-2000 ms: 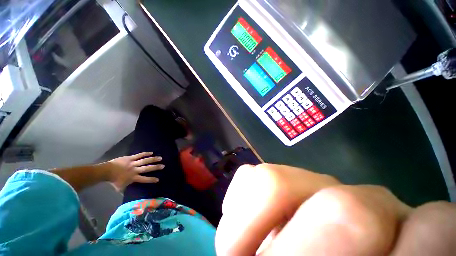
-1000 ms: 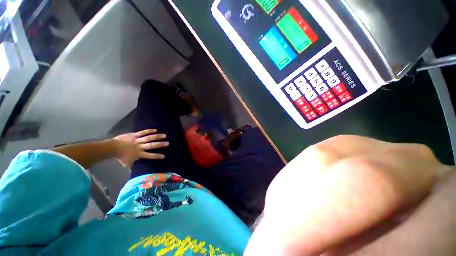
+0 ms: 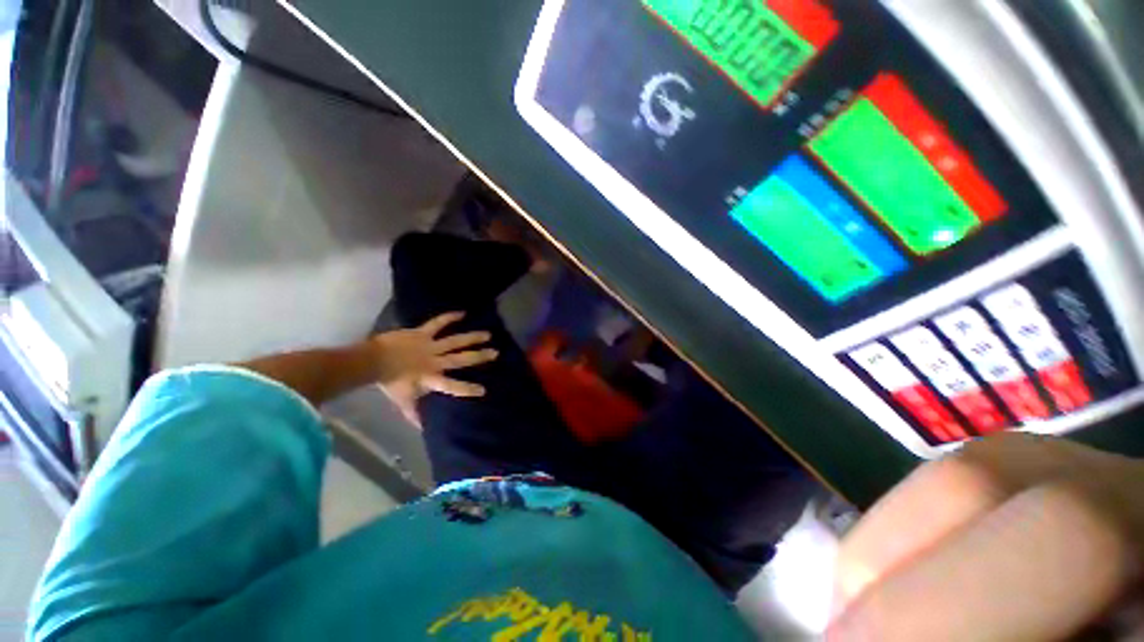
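The white digital scale (image 3: 677,238) lies on the green bench at the upper right, very close. Its dark display panel (image 3: 627,113) has lit green, red and blue windows. Its keypad (image 3: 979,357) of white and red keys is at the right. My left hand (image 3: 439,357) rests on my dark trouser leg, fingers apart, holding nothing. My right hand (image 3: 991,546) is large and cut off at the lower right, just below the keypad. It looks bent or folded; its fingertips are hidden. A pale blurred patch (image 3: 797,571) is beside it.
The green bench (image 3: 439,63) has a thin wood-coloured edge running diagonally past my legs. A grey-white machine housing (image 3: 251,163) with a black cable (image 3: 295,73) stands at the left. A red-orange thing (image 3: 583,389) shows below the bench edge.
The scale appears much larger and closer, and its metal pan has left the view. My right hand sits lower and further right in the picture. My left hand stays on my leg.
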